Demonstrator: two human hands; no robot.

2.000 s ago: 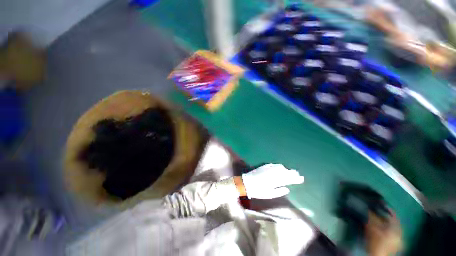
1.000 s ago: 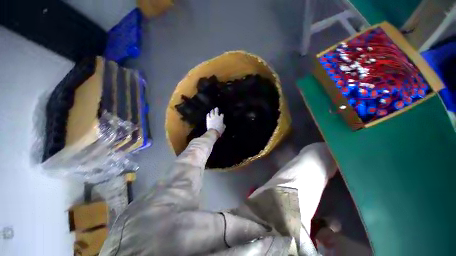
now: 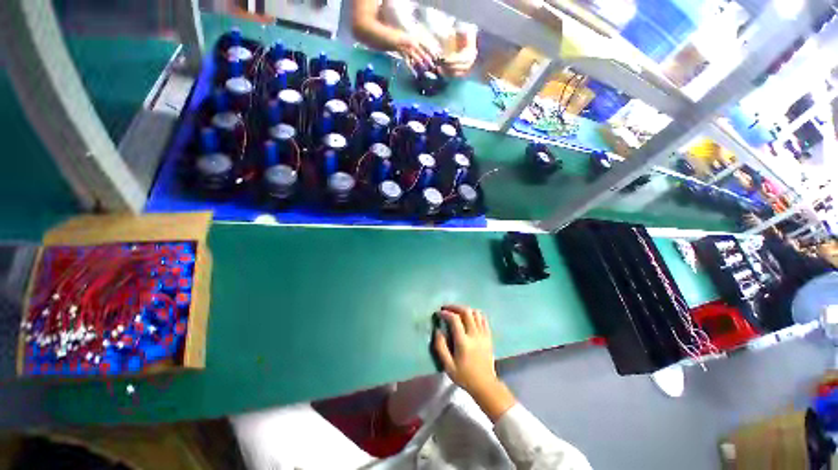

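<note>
My right hand [image 3: 470, 351], bare, is over the green bench near its front edge. Its fingers are closed over a small black part [image 3: 438, 332], mostly hidden under them; its shape cannot be told. A black speaker housing [image 3: 522, 258] with a large round hole lies on the bench, apart from my hand, up and to its right. My left hand is not in view. Speaker assemblies [image 3: 335, 141] with silver discs and blue cylinders stand in rows on a blue mat [image 3: 170, 195] at the back left.
A small carton [image 3: 204, 303] of blue and red parts sits at the left. A long black speaker tray [image 3: 611, 294] with wires over its edge is at the right. White frame posts rise beside the bench. Beyond, another person's hands [image 3: 432, 57] work near a conveyor [image 3: 588, 188] carrying black units.
The view has swung from the parts drum to the bench. The gloved left hand, reaching into the drum a second ago, is out of view. My bare right hand now shows on the bench.
</note>
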